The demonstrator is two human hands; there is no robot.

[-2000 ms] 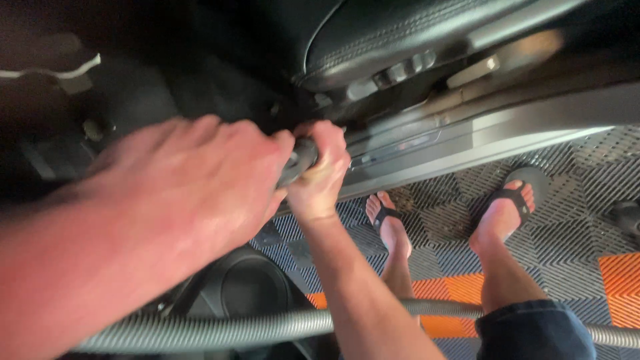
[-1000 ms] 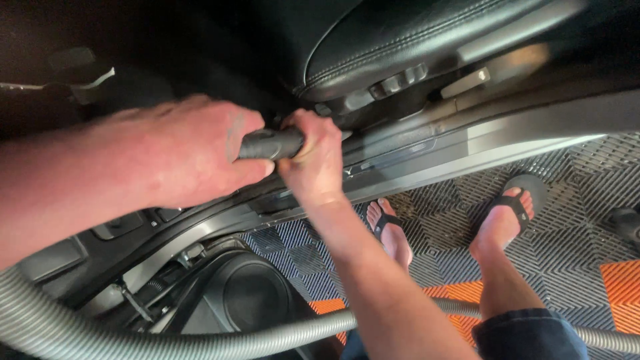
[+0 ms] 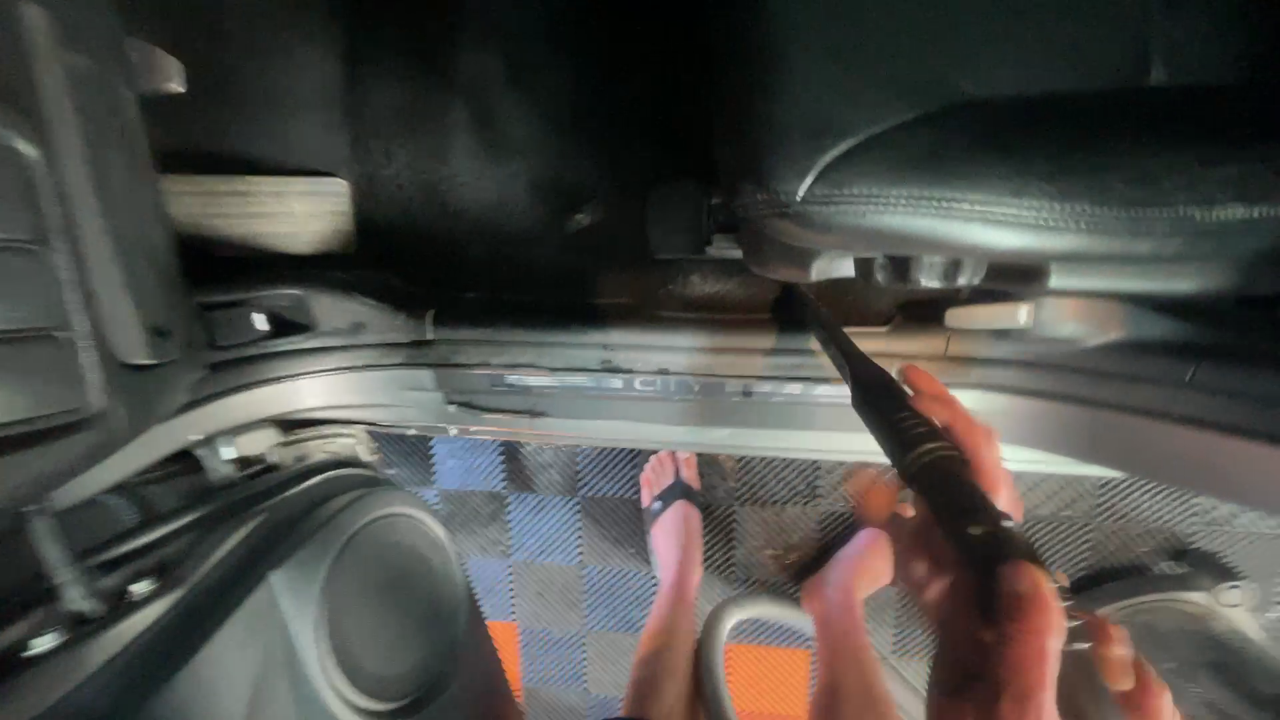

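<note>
A black vacuum crevice nozzle (image 3: 900,425) slants from the lower right up to the gap between the black leather car seat (image 3: 1000,190) and the door sill (image 3: 760,410). Its tip is hidden in shadow at the seat base. My left hand (image 3: 965,440) appears wrapped around the nozzle's thicker part, fingers showing on its far side. Behind it, at the lower right edge, my right hand (image 3: 1125,660) seems closed around the rear of the tool; blur and overlap hide much of it. A grey ribbed hose (image 3: 715,650) curves between my legs.
The open door with its round speaker (image 3: 390,600) lies at lower left. Seat controls (image 3: 925,270) line the seat's side, and a metal pedal or footrest (image 3: 260,213) is at upper left. My sandalled feet (image 3: 675,500) stand on blue, grey and orange floor tiles (image 3: 545,525).
Both hands have moved from the footwell to the right, to the seat's outer side, with the tool. The long narrow nozzle now shows. The view has shifted.
</note>
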